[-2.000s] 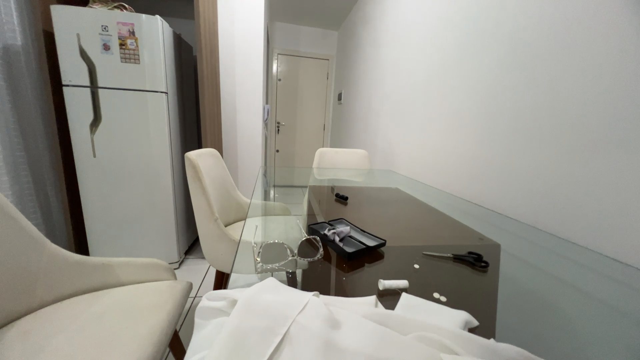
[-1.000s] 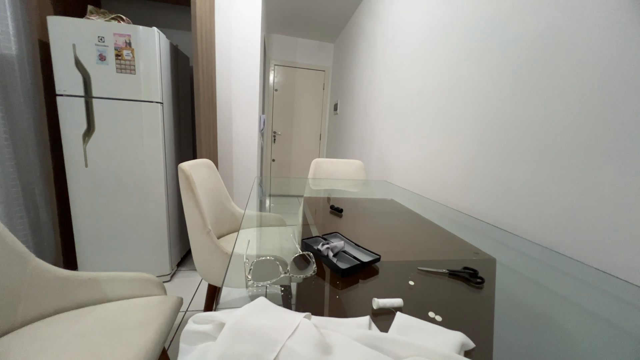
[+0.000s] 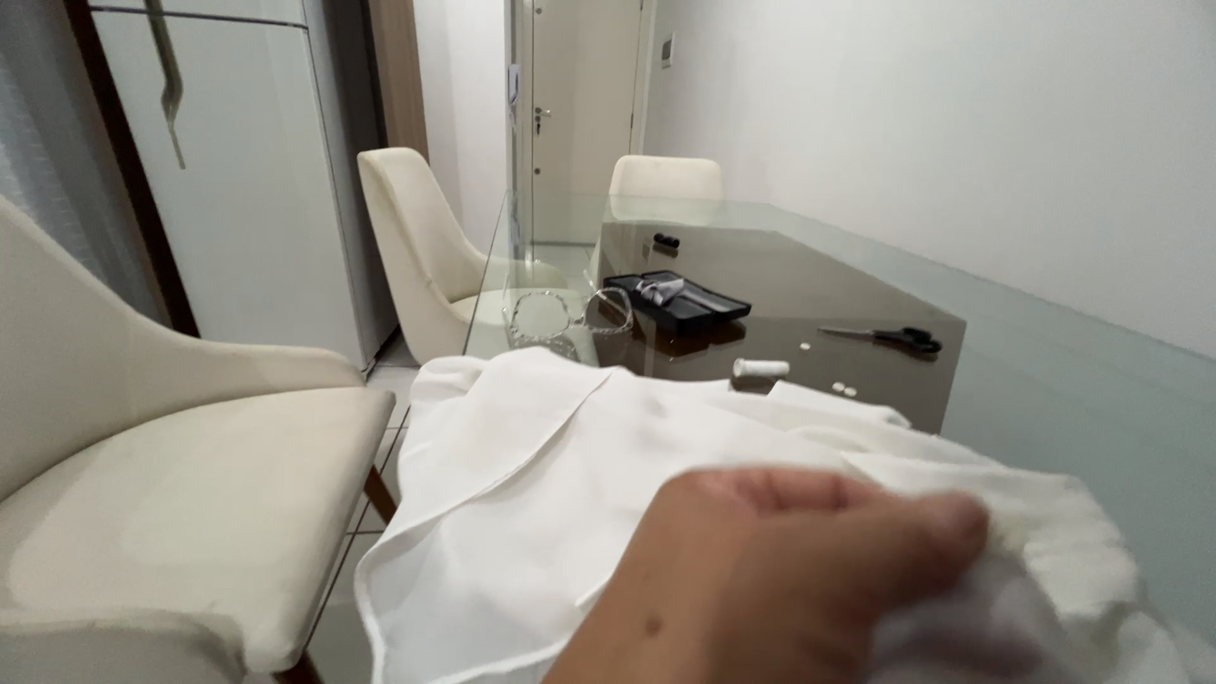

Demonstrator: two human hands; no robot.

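My left hand (image 3: 769, 560), blurred and close to the camera, reaches in from the bottom with its fingers curled and its thumb toward the right. It grips a part of the white fabric (image 3: 503, 475), which lies bunched over the near end of the glass table. A dim pinkish shape shows at the lower right behind thin cloth; what it is cannot be told, and my right hand is not plainly visible. Beyond the fabric lie a white thread spool (image 3: 762, 368), several small white buttons (image 3: 845, 389) and black-handled scissors (image 3: 907, 338).
Clear-framed eyeglasses (image 3: 570, 315) and an open black case (image 3: 676, 302) with a grey cloth or ribbon rest on the glass table (image 3: 1073, 380). A small black object (image 3: 666, 241) lies farther back. Cream chairs (image 3: 190, 475) stand left and at the far end, near a white refrigerator (image 3: 228, 171).
My left hand has come into view over the white fabric, and more of the fabric now shows, raised and spread nearer the camera. The view has tilted down.
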